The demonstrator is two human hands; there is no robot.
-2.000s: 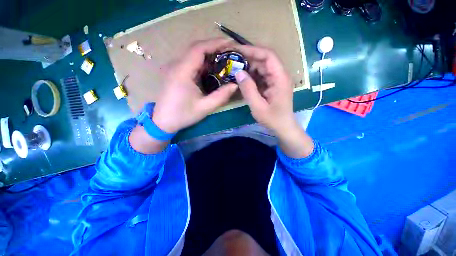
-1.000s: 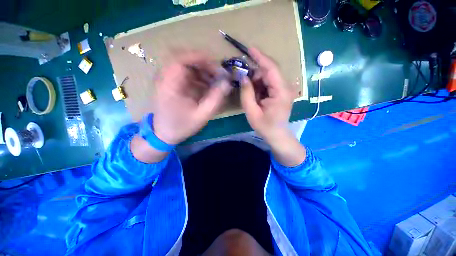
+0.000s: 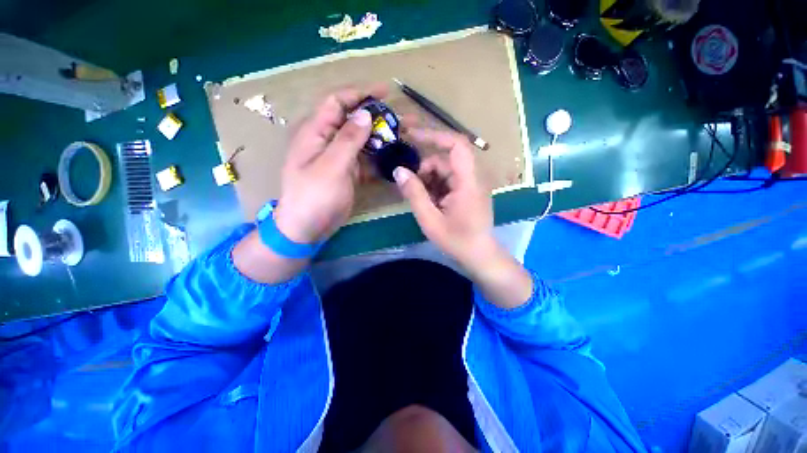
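Observation:
My left hand [image 3: 323, 168] holds the round black watch case [image 3: 371, 113] above the cardboard mat [image 3: 310, 80]. The case's open side faces up and shows a silver and yellow battery [image 3: 383, 127]. My right hand [image 3: 451, 195] holds a glossy black disc [image 3: 397, 160], likely the display module, just below and to the right of the case. The disc and case touch or nearly touch; whether a cable joins them I cannot tell. Dark tweezers [image 3: 440, 112] lie on the mat beyond my right hand.
Left: loose batteries [image 3: 170, 126], a cream tape roll [image 3: 85, 173], a sticker sheet [image 3: 140, 177], a white-ended spool [image 3: 49, 248]. Right: a white puck [image 3: 558, 121] with cable, black round units [image 3: 590, 55], a black boxy device [image 3: 721, 53]. A red tray [image 3: 606, 218] is beyond the bench edge.
The case has moved left and is now in my left hand. The dark disc has come into clear view under my right fingers. The tweezers are more exposed as my right hand has moved lower.

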